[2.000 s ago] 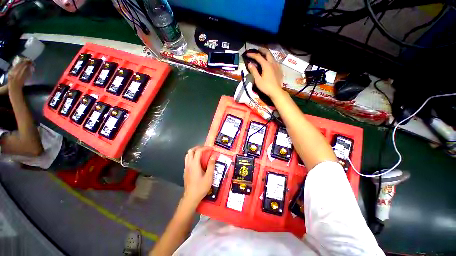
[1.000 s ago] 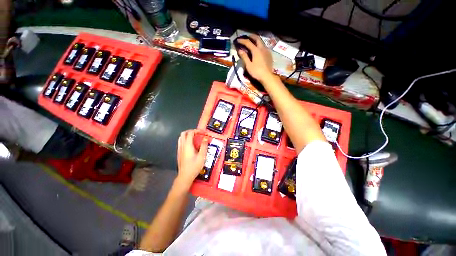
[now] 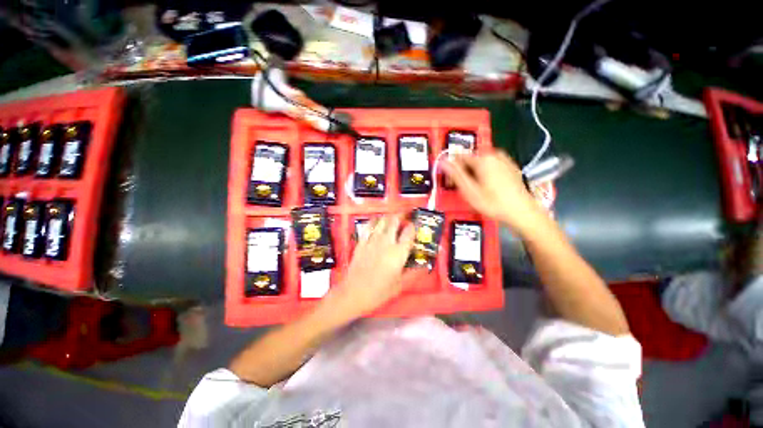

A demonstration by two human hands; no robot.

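A red-orange phone tray (image 3: pixel 368 313) lies in front of me with black phones in two rows. My left hand (image 3: pixel 381 255) is over the front row's middle pocket, fingers beside a black phone (image 3: pixel 426 236) that lies face differently, gold mark showing; whether it grips anything is unclear. My right hand (image 3: pixel 485 180) is blurred at the back row's right end, fingertips at a phone (image 3: pixel 460 144) there. A white cable (image 3: pixel 435 177) runs between that spot and the phone by my left hand. Another phone (image 3: pixel 313 238) sits askew over its pocket with a white slip (image 3: pixel 315 283) below.
Barcode scanners lie behind the tray (image 3: pixel 284 98) and to its right (image 3: pixel 545 174). Another phone tray (image 3: pixel 100 192) stands at left, one more (image 3: pixel 726 150) at right. A mouse (image 3: pixel 277 34) and a device with a screen (image 3: pixel 217 43) are on the back ledge. A person's sleeve shows at right.
My right hand has left the mouse and moved to the tray's back right. My left hand has moved from the tray's left side to its front middle. The view has turned right.
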